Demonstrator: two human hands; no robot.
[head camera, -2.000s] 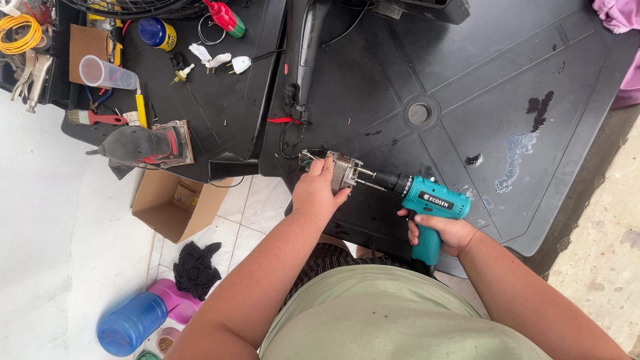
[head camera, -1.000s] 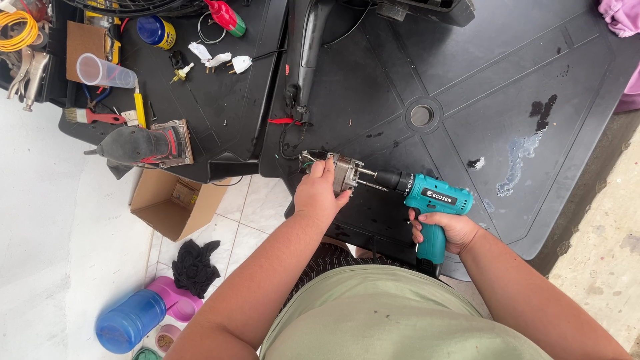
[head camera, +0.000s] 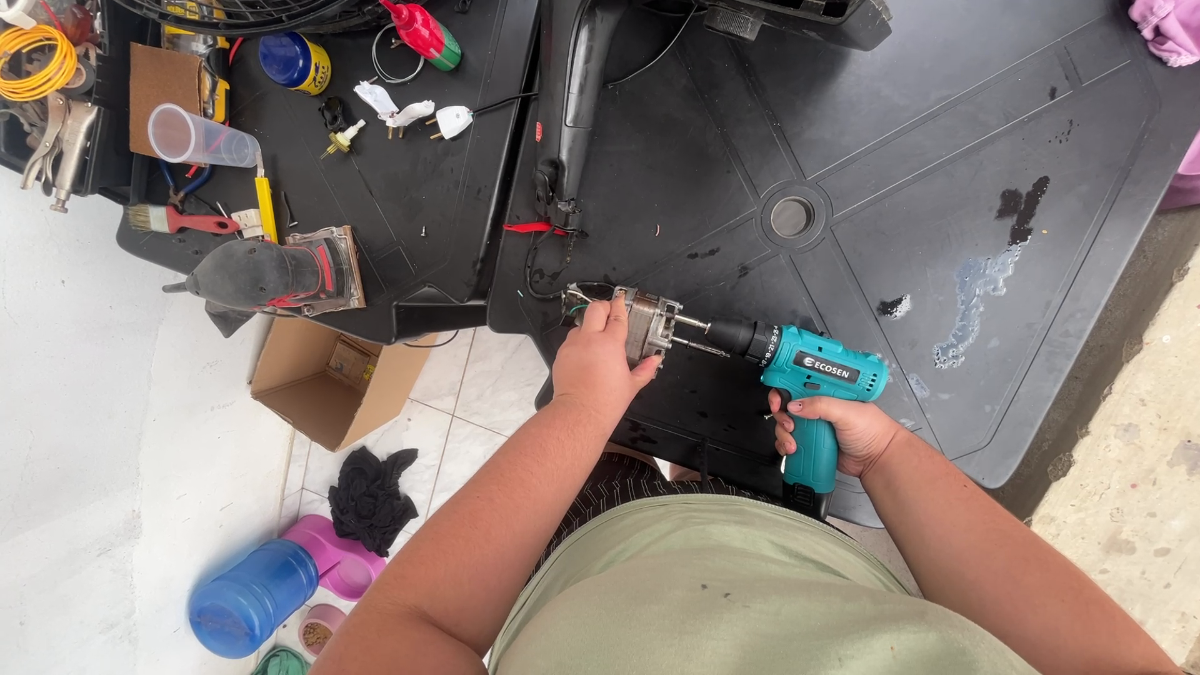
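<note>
My left hand (head camera: 600, 356) grips a small electric motor (head camera: 647, 323) with a laminated metal core, near the edge of the black plastic table (head camera: 900, 103). Thin wires run from the motor's left end. From its right side a shaft and a thin rod point toward the drill. My right hand (head camera: 844, 427) is closed round the handle of a teal cordless drill (head camera: 825, 366), with a small screw-like piece showing by its fingers. The drill's black chuck (head camera: 741, 337) lies in line with the shaft; whether a bit sits on a screw cannot be told.
An electric sander (head camera: 272, 277), a paint brush (head camera: 183, 220), a clear plastic cup (head camera: 202, 136), white plugs (head camera: 454, 122) and a blue-lidded jar (head camera: 295, 63) lie on the left table. A fan's black stand (head camera: 581, 94) lies beyond the motor. A cardboard box (head camera: 328, 375) stands on the floor.
</note>
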